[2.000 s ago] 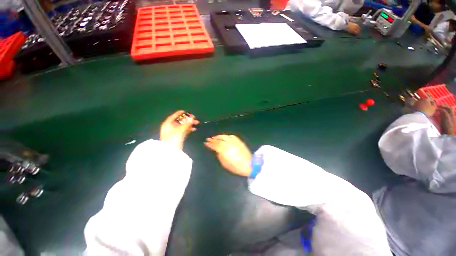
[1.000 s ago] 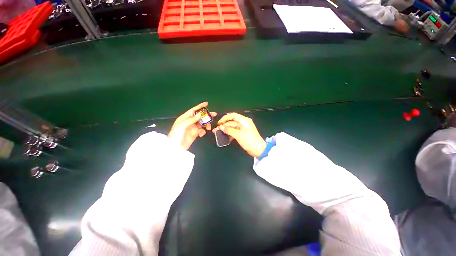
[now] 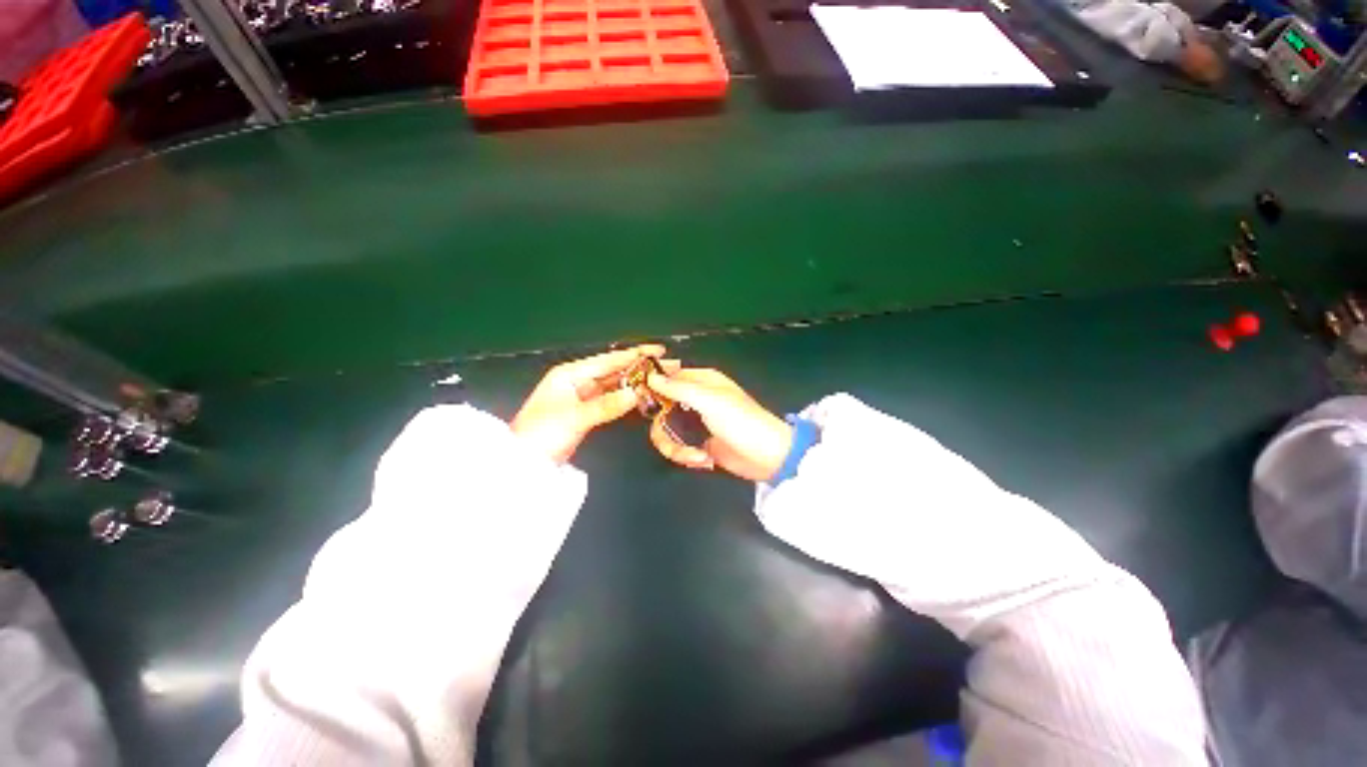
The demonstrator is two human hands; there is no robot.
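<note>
My left hand (image 3: 573, 405) holds a small shiny dark-and-gold unit (image 3: 645, 384) between its fingertips, above the green bench (image 3: 630, 555). My right hand (image 3: 726, 424) touches the unit from the right. A dark flat piece with a thin light rim (image 3: 684, 430) shows between the right thumb and fingers. The two hands meet at the fingertips, which partly hide the unit and where the pieces touch. A blue band (image 3: 802, 448) is on my right wrist.
Silver units (image 3: 126, 438) lie at left by a metal post. A red tray (image 3: 597, 102) and a black tray with a white sheet (image 3: 930, 48) stand at the far side. Two red pieces (image 3: 1235, 331) lie at right. A neighbour's sleeve (image 3: 1319, 487) is at the right edge.
The left hand has taken its unit from flat on the bare fingers to the fingertips of both hands. The right hand, empty-looking at first, now holds the rimmed piece against the unit.
</note>
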